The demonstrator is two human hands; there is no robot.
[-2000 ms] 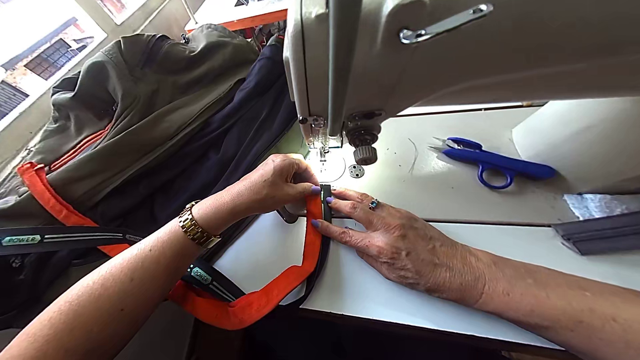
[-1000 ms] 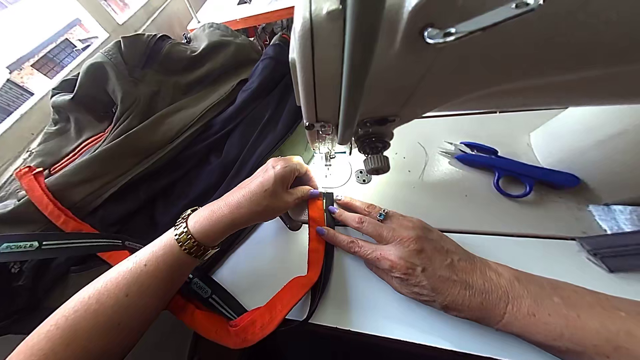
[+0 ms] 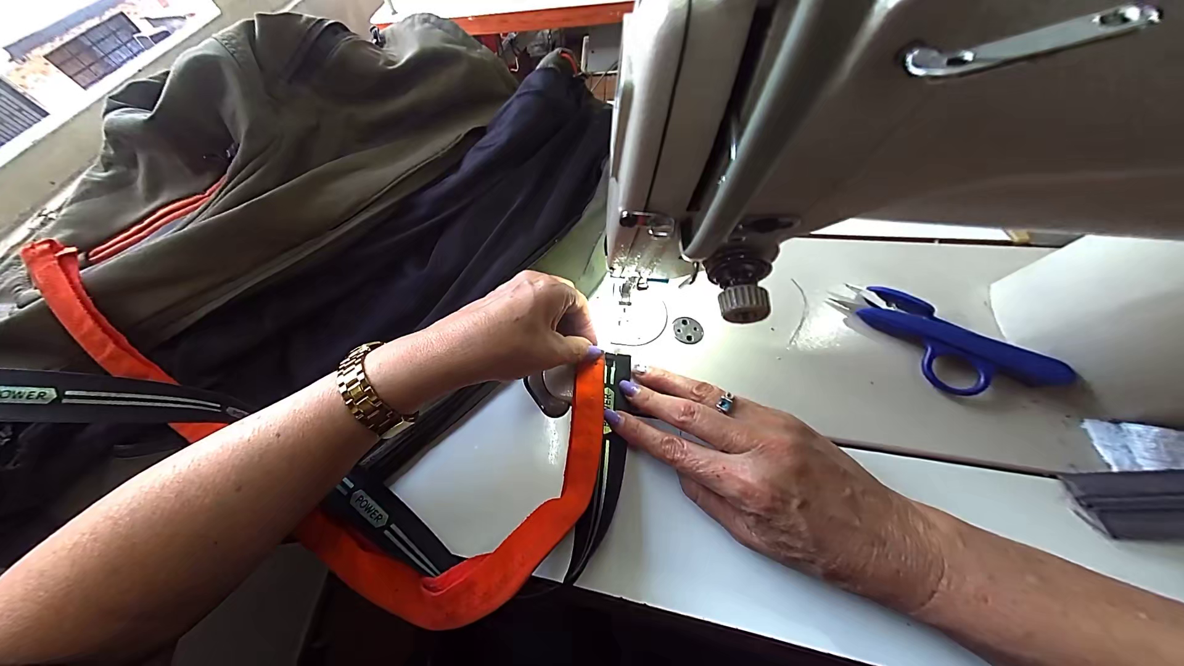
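My left hand (image 3: 527, 328) pinches the upper end of an orange fabric strip (image 3: 581, 444) between thumb and fingers, just in front of the sewing machine's presser foot (image 3: 626, 289). Alongside the orange strip lies a black elastic band (image 3: 610, 462) with pale stripes and lettering. The fingertips of my right hand (image 3: 758, 462) press on the black band near its end, with the fingers slightly spread. Both strips loop down over the table's front edge and run back to the left beneath my left forearm.
Blue thread snips (image 3: 962, 347) lie right of the needle area. The sewing machine head (image 3: 888, 120) overhangs the bed. An olive and dark jacket (image 3: 305, 166) is heaped at the left. Grey folded fabric (image 3: 1128, 502) rests at the right edge.
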